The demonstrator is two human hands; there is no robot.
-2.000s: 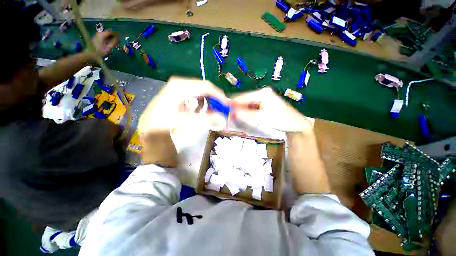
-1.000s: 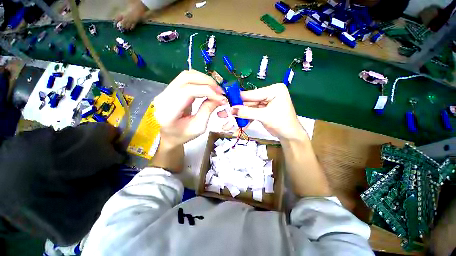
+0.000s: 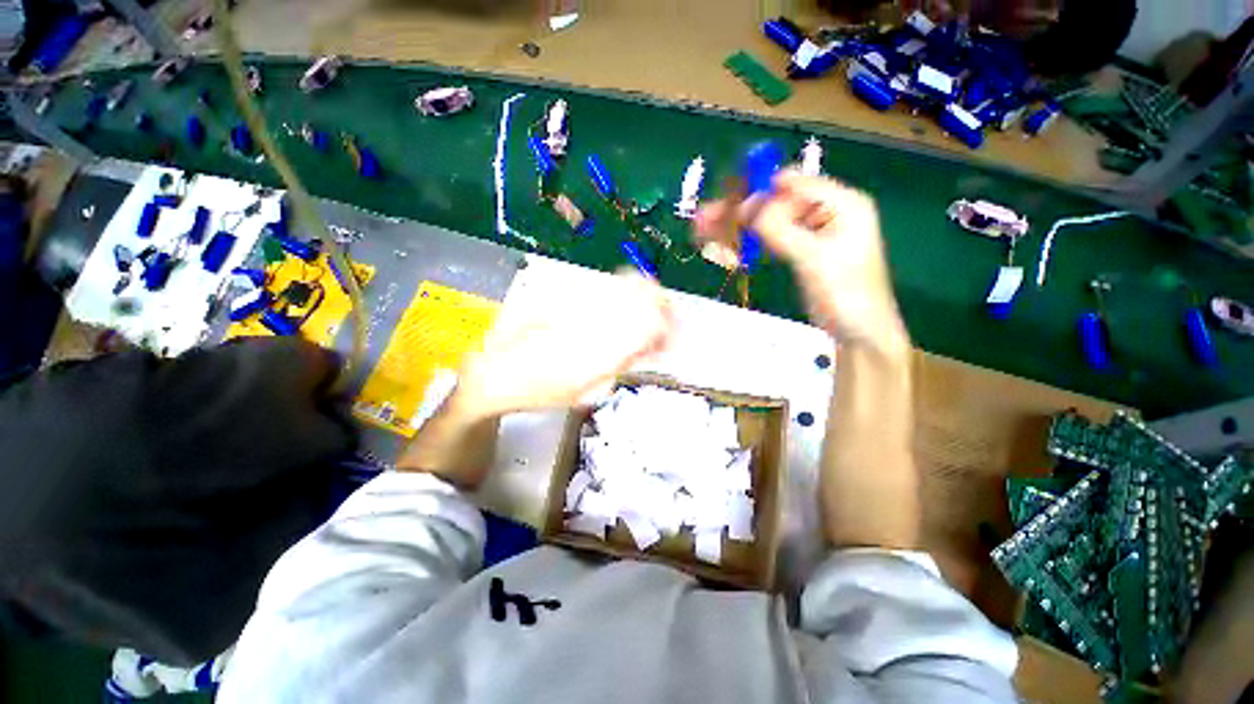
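My right hand (image 3: pixel 818 241) is raised over the near side of the conveyor belt and holds a blue battery cell (image 3: pixel 762 165) in its fingertips, blurred by motion. Wires hang near the cell. My left hand (image 3: pixel 605 327) is over the white sheet (image 3: pixel 550 289), just above the back left of the box; it is overexposed and blurred, and its fingers cannot be made out clearly. The open brown box (image 3: pixel 773 468) holds many white adhesive pieces (image 3: pixel 660 461).
The green conveyor belt (image 3: pixel 880 261) carries blue cells, pink-and-white units and bent white strips. Green PCB panels (image 3: pixel 1135 536) are heaped at right. A blue cell pile (image 3: pixel 935 83) is on the far bench. A person in dark clothing (image 3: pixel 165 481) is at left, beside a hanging hose (image 3: pixel 282 158).
My hands have moved apart; the right went forward over the belt with the cell, the left dropped back toward the box. Items on the belt have shifted left.
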